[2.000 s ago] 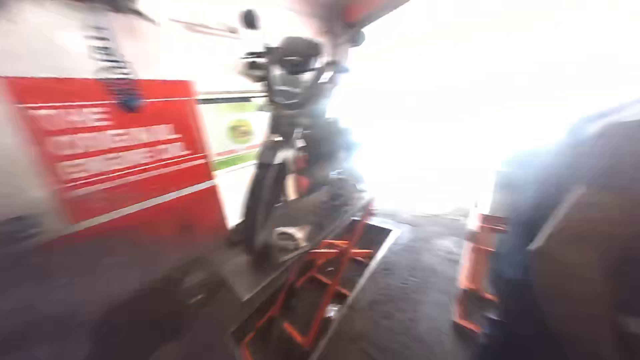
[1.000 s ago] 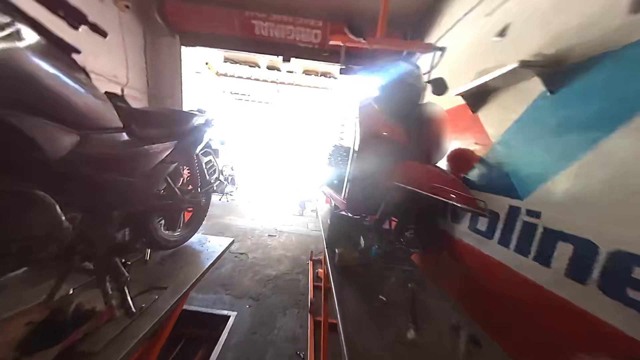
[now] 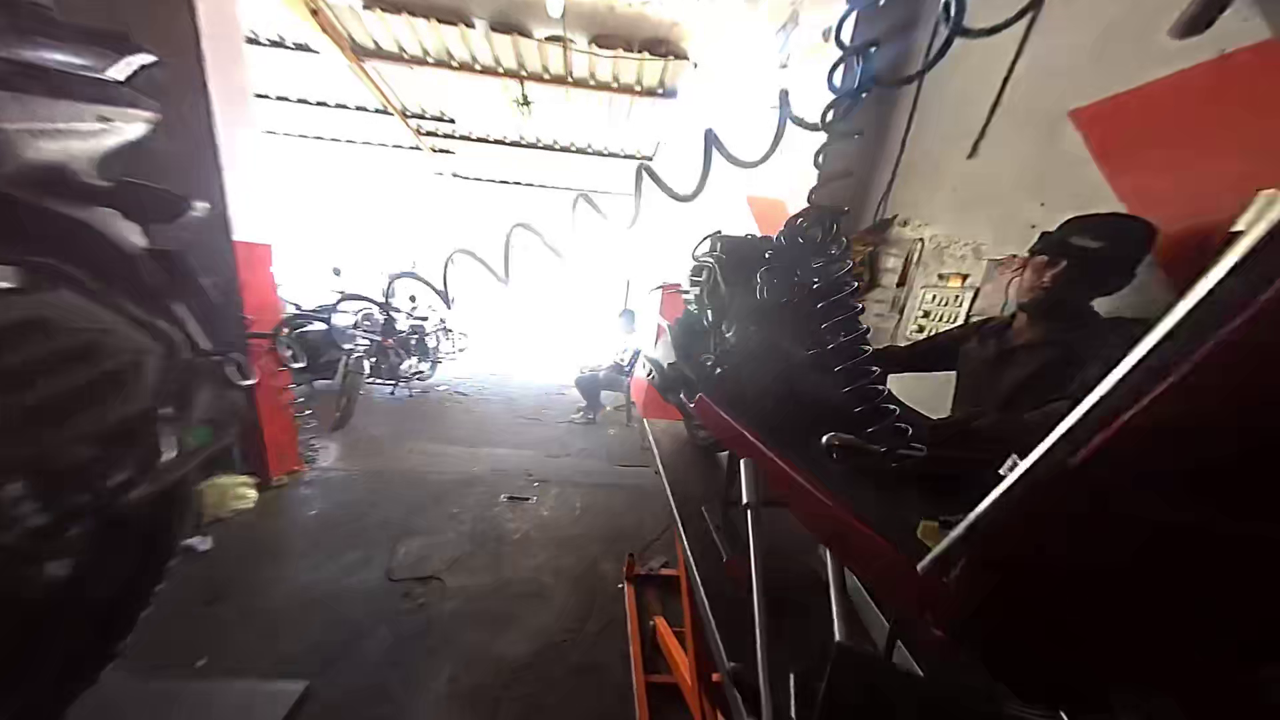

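Neither my left hand nor my right hand shows in the head view. At the right, a dark red panel [image 3: 800, 480] slopes down toward me, with chromed tubes [image 3: 752, 560] under it. A coiled black air hose [image 3: 840, 330] hangs in front of a co-worker in a dark cap [image 3: 1095, 250], whose arm reaches to the left behind the coils. What that person's hands touch is hidden. At the left edge stands a dark, blurred motorcycle [image 3: 80, 400].
An orange lift frame [image 3: 665, 640] stands low at centre right. Parked motorcycles [image 3: 380, 345] and a seated person [image 3: 605, 380] are near the bright doorway. A thin cord or wire [image 3: 415, 578] lies on the concrete floor [image 3: 480, 540]. A red post [image 3: 270, 380] stands at the left.
The view has swung and moved strongly through the workshop. The co-worker in the cap and the coiled hose now show at the right.
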